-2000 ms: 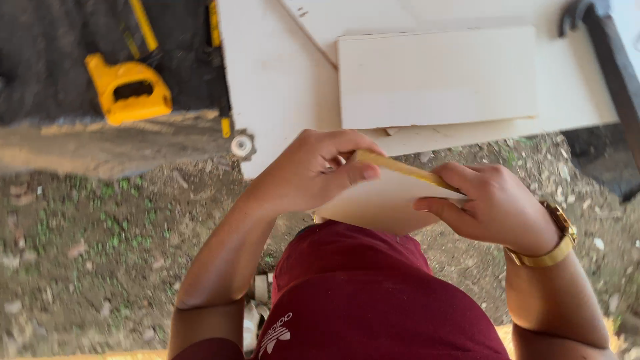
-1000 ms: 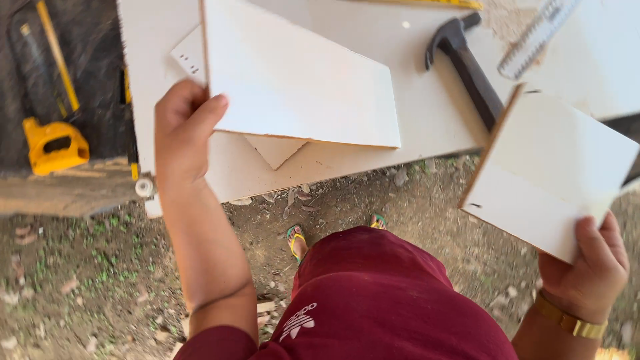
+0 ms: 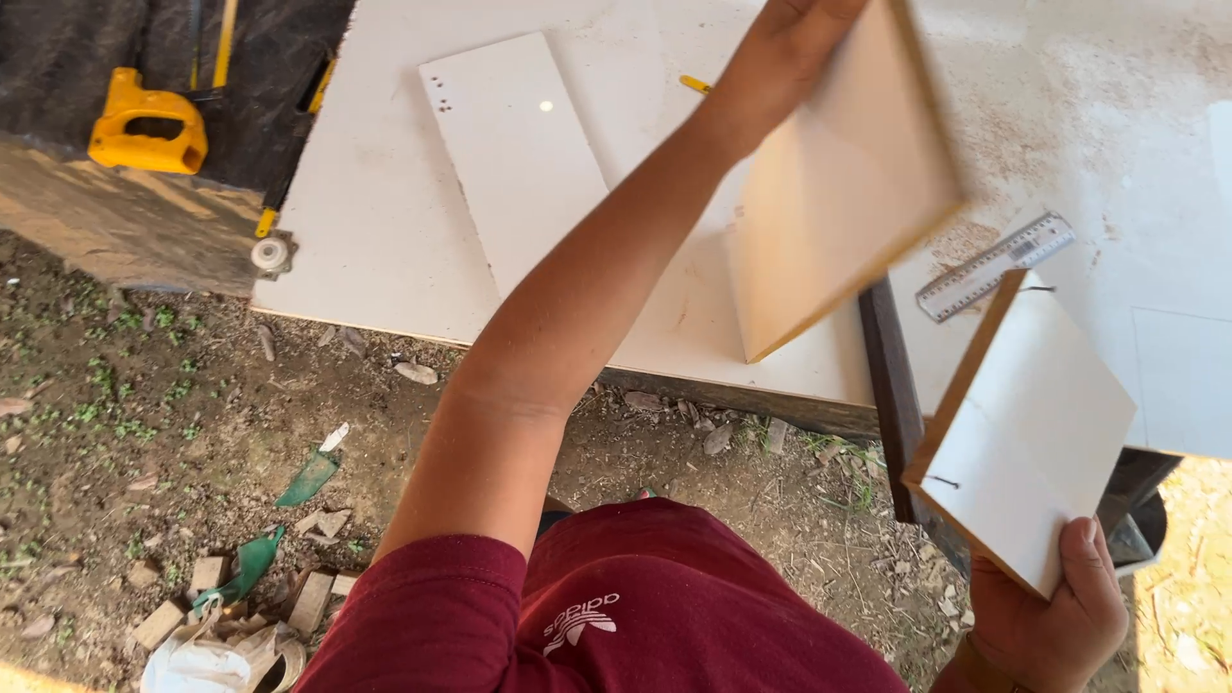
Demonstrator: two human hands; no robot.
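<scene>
My left hand (image 3: 804,43), at the top, grips the upper end of a large white-faced wooden board (image 3: 847,183), which is tilted above the table and slightly blurred. Its fingers are partly hidden behind the board. At the lower right my right hand (image 3: 1054,602) holds a smaller white board (image 3: 1039,414) by its near corner; two dark nails or screws lie at its left edge. A third white board (image 3: 520,154), with several small holes at one end, lies flat on the table to the left.
The white tabletop (image 3: 375,212) carries a clear ruler (image 3: 996,265), sawdust and a yellow-ended tool (image 3: 695,85). A dark handle (image 3: 887,395) juts past its front edge. A yellow-handled saw (image 3: 149,125) lies at the upper left. Wood offcuts (image 3: 310,602) and a plastic bag (image 3: 207,659) sit on the ground.
My left hand has carried the large board rightward across the table, uncovering the board with holes. My right hand still holds the smaller board. Two seconds ago both hands were together on one board.
</scene>
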